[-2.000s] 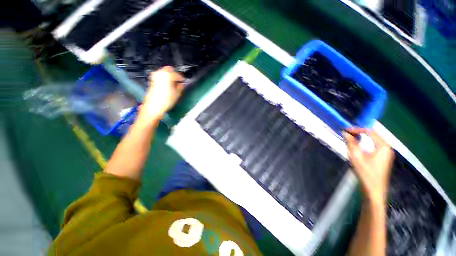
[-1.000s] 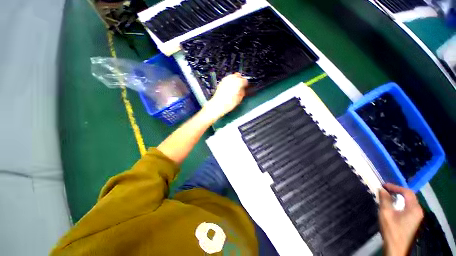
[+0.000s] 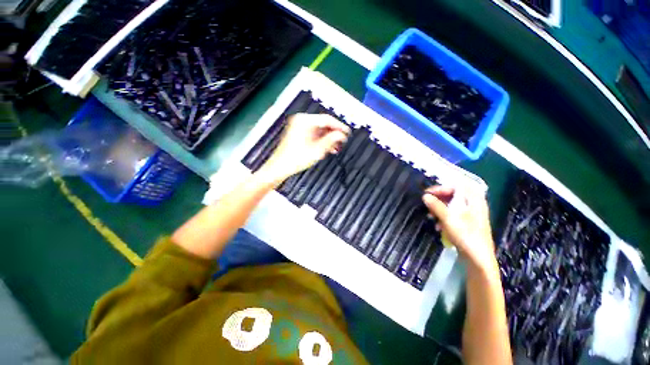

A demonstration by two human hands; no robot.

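Note:
Long black parts [image 3: 370,203] lie side by side in a slanting block on a white sheet [image 3: 335,267], their upper ends uneven. My left hand [image 3: 303,146] is over the upper left part of the block, fingers curled and fingertips close together near the upper ends. My right hand [image 3: 463,221] is at the block's right end, thumb and forefinger close together, with a pale yellowish patch by its fingers. Blur and the fingers hide whether either hand holds a small part. The blue bin [image 3: 378,107] beyond the sheet holds small black pieces [image 3: 435,93].
A black tray [image 3: 285,44] of jumbled slim parts is at upper left, with a filled white sheet [image 3: 60,77] beyond it. A blue basket [image 3: 160,182] with a clear bag [image 3: 43,155] is below the bench at left. More slim black parts [image 3: 549,264] are heaped at right.
My left hand has moved from the tray of slim parts to over the ordered block. My right hand has moved from beside the blue bin to the block's right end. The view has shifted.

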